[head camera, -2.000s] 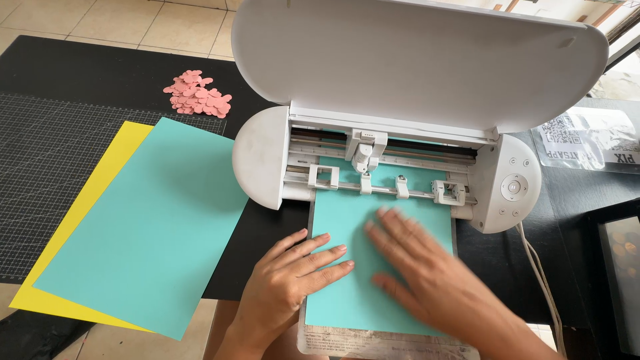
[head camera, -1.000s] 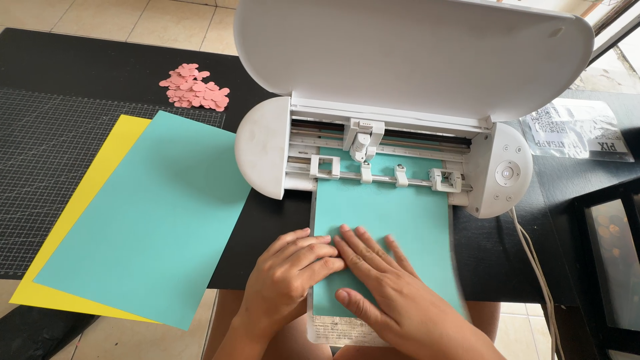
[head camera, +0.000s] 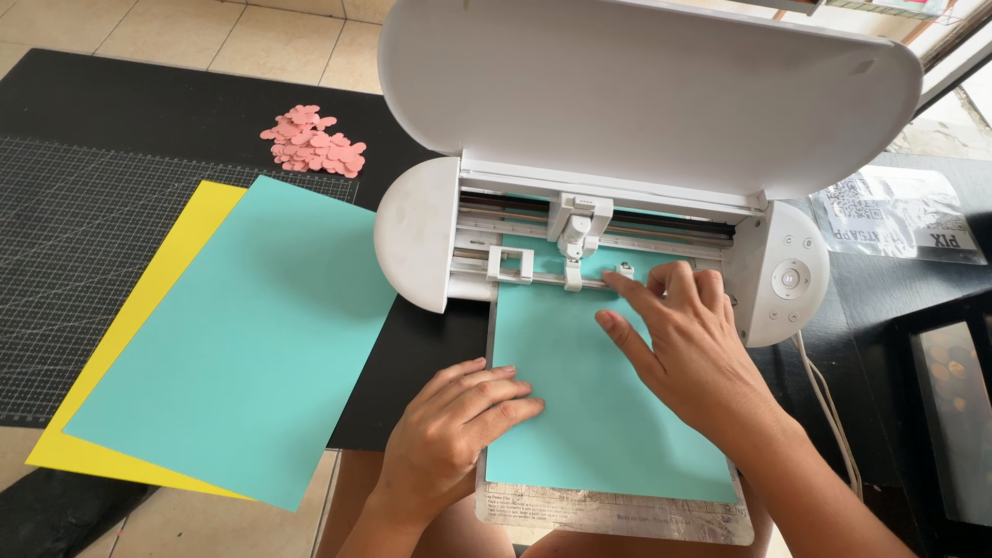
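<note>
A turquoise sheet (head camera: 573, 372) lies on a worn cutting-machine mat (head camera: 620, 515), its far part under the roller bar of a white electronic cutting machine (head camera: 415, 232) with a raised lid. My left hand (head camera: 461, 426) rests on the left edge of the sheet and mat, fingers slightly spread, gripping nothing. My right hand (head camera: 682, 341) reaches over the sheet, index fingertip at the roller bar (head camera: 550, 279) between two small white clips; its thumb is apart and it holds nothing. The tool carriage (head camera: 580, 225) stands near the middle of the rail.
Another turquoise sheet (head camera: 240, 333) overlaps a yellow sheet (head camera: 155, 287) on the left, partly over a dark gridded cutting mat (head camera: 70, 271). Pink paper cutouts (head camera: 314, 143) are piled behind. White cables (head camera: 829, 411), a clear plastic sleeve (head camera: 899, 213) and a dark-framed box (head camera: 945, 403) are at right.
My right hand has moved from the turquoise sheet up to the roller bar. My left hand remains at the sheet's left edge.
</note>
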